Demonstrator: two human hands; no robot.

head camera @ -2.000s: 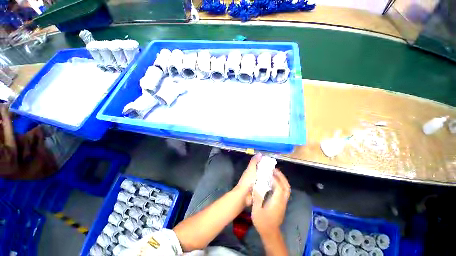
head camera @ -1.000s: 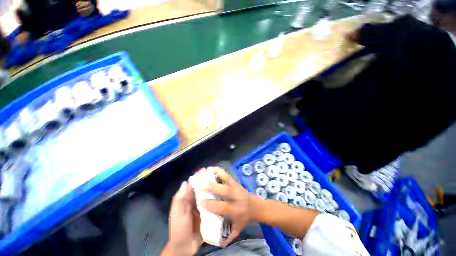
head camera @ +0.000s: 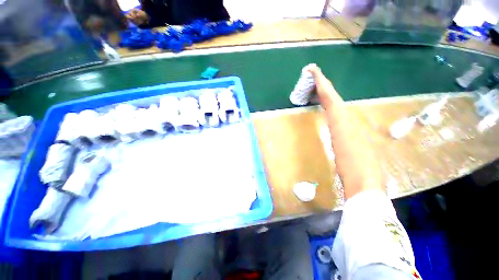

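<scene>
A light grey-white housing point(head camera: 302, 86) stands slightly tilted at the near edge of the green belt. My right hand point(head camera: 317, 82) is stretched out to it, with the fingers on its upper right side. My left hand is not in view. The large blue tray point(head camera: 263, 191) on the bench has a white liner. A row of housings point(head camera: 148, 121) runs along its back, and several more lie at its left end. A small white bottle point(head camera: 305, 191) stands on the wooden bench right of the tray.
The green belt point(head camera: 262, 71) runs behind the bench. White bottles point(head camera: 402, 127) are on the bench at the right. Blue bundles point(head camera: 186, 35) lie on the far bench near a person in dark clothes. Part of a blue crate with round inserts point(head camera: 324, 254) shows below the bench.
The view has swung back left. My right arm has reached from over the lap to the belt with the housing. My left hand has gone out of view.
</scene>
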